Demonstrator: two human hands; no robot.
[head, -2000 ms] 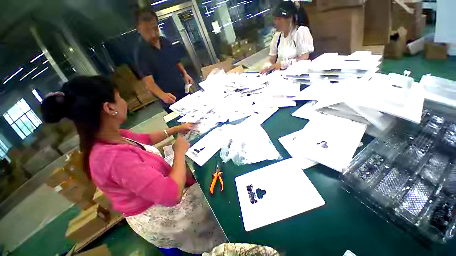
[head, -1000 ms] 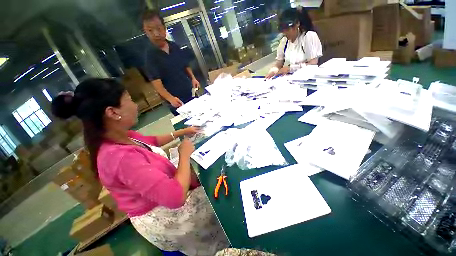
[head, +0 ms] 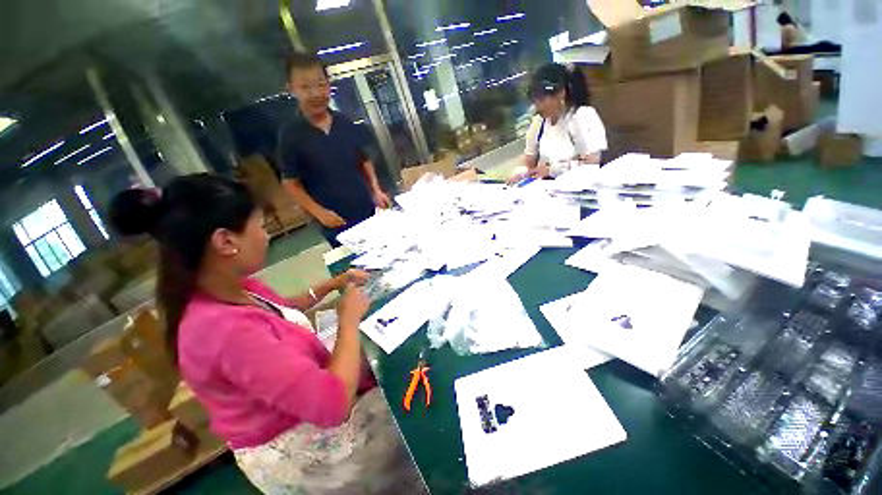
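Note:
Neither of my hands is in the picture. A white panel [head: 556, 418] lies flat on the dark green table nearest in front of me. It has a dark clover-shaped cutout [head: 504, 415] and a dark component [head: 485, 414] just left of it. A second white panel [head: 646, 307] with a dark spot lies beyond it, overlapping another. A clear plastic bag [head: 476, 314] with whitish contents lies behind the near panel. A clear ribbed blister tray [head: 774, 382] with pockets is at the right.
Orange-handled pliers [head: 418, 386] lie left of the near panel. A neighbouring worker in pink [head: 261, 358] sits at the left edge of the table; two people are beyond. Loose panels [head: 455, 227], stacked panels [head: 667, 174] and cartons [head: 658, 92] are behind.
The camera view has tilted and shifted, so the table now sits lower in the picture. The patterned edge at the bottom has left view. The panels, pliers and tray look unmoved on the table.

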